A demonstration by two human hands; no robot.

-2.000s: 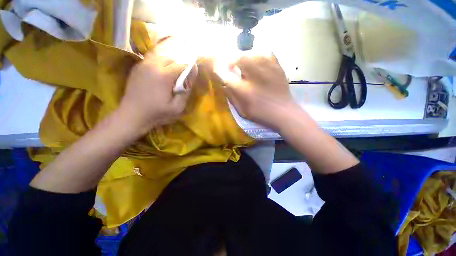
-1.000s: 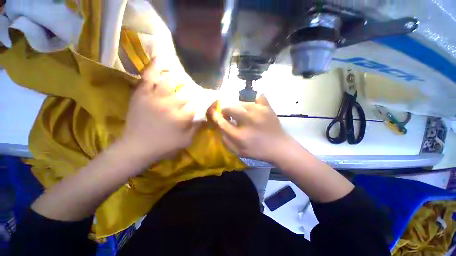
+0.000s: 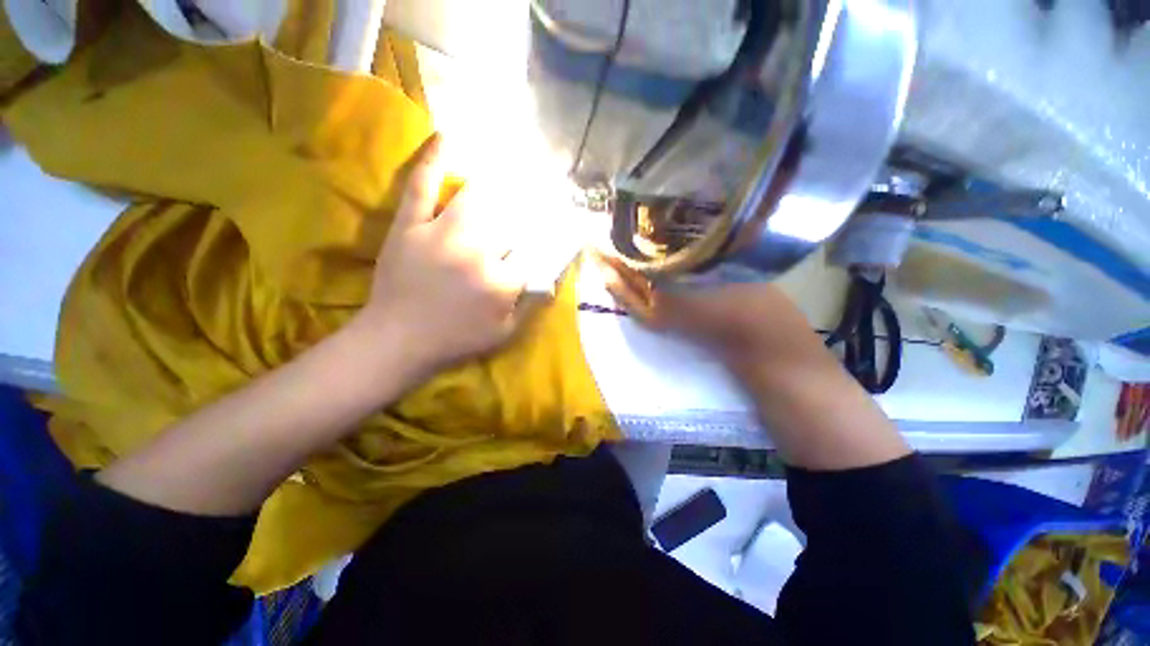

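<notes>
The mustard-yellow garment [image 3: 303, 252] lies over the left of the machine table and hangs over its front edge toward my lap. My left hand [image 3: 448, 259] presses on the garment and holds its fabric just left of the needle area. My right hand [image 3: 687, 309] is at the garment's right edge near the needle, its fingers partly behind the shiny round part of the sewing machine [image 3: 858, 126]. Glare hides the needle, the foot and some fingertips, so I cannot tell whether the right fingers grip the fabric.
Black-handled shears [image 3: 866, 334] lie right of my right hand, partly behind the machine. Small green-and-orange snips [image 3: 969, 350] lie beyond them. A smartphone [image 3: 689, 519] lies on the white shelf below. A blue basket [image 3: 1009, 511] at the lower right holds yellow pieces.
The view has shifted, and the machine's shiny round part now fills the upper middle. My hands are closer to the machine, with the right hand partly covered. Both stay at the garment.
</notes>
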